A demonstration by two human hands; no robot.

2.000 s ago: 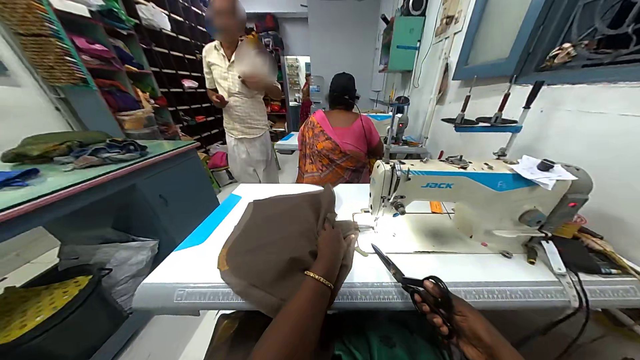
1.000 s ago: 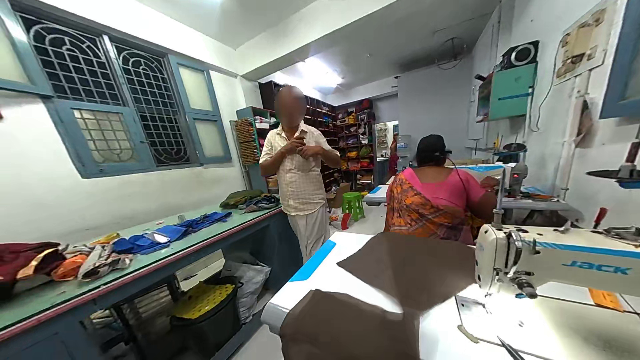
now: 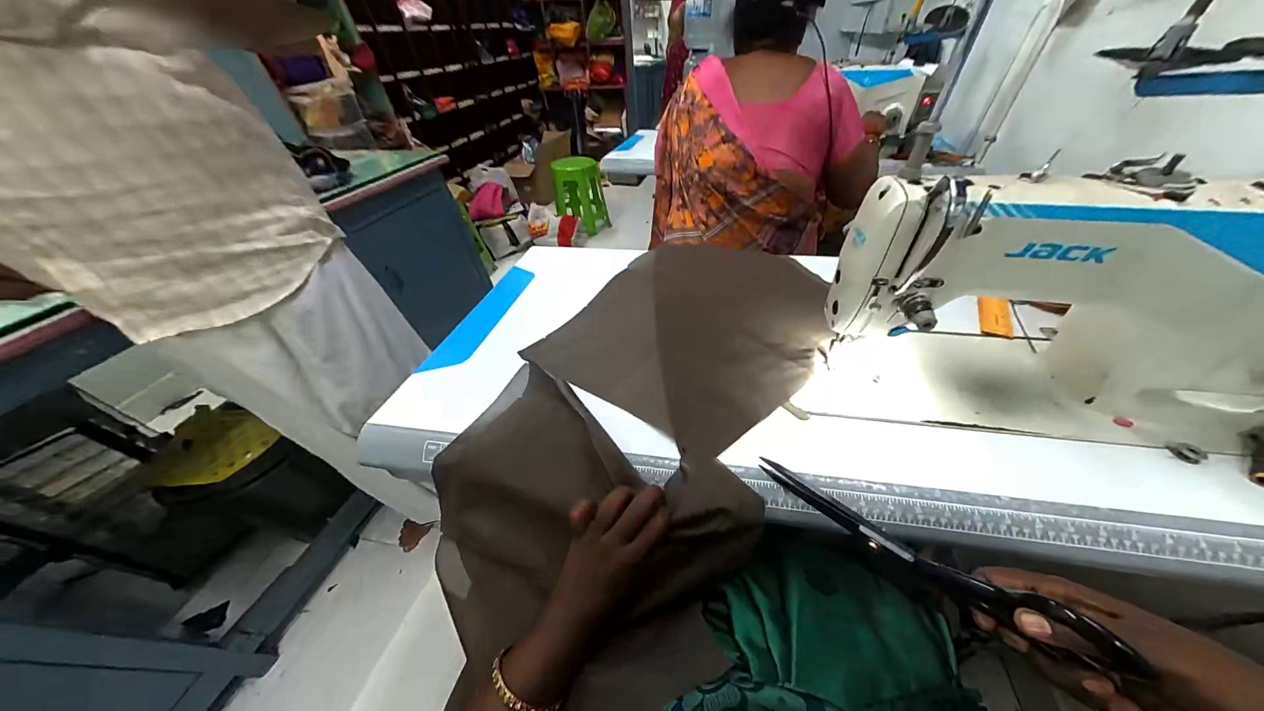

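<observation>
My left hand (image 3: 617, 533), a bangle at its wrist, rests on brown fabric (image 3: 523, 474) that hangs over the table's front edge; whether its fingers grip the cloth is hard to tell. More of the brown fabric (image 3: 731, 316) lies spread on the white table, its right side close to the needle area of the Jack sewing machine (image 3: 1116, 257). In my right hand (image 3: 1066, 632) is a pair of black-handled fabric scissors (image 3: 889, 548), blades together, pointing up and left over the table's front edge. Green patterned clothing (image 3: 829, 612) covers my lap.
A person in a cream shirt (image 3: 148, 188) stands close at the left. Another person in a pink top (image 3: 790, 128) sits ahead, facing away. A ruler strip (image 3: 987, 513) runs along the table's front edge. A black tub with yellow cloth (image 3: 217, 444) and a green stool (image 3: 581, 193) stand beyond.
The standing person has come much nearer on the left. Two seconds ago the brown fabric lay bunched on the table under my left hand; now part hangs over the front edge. The view has swung.
</observation>
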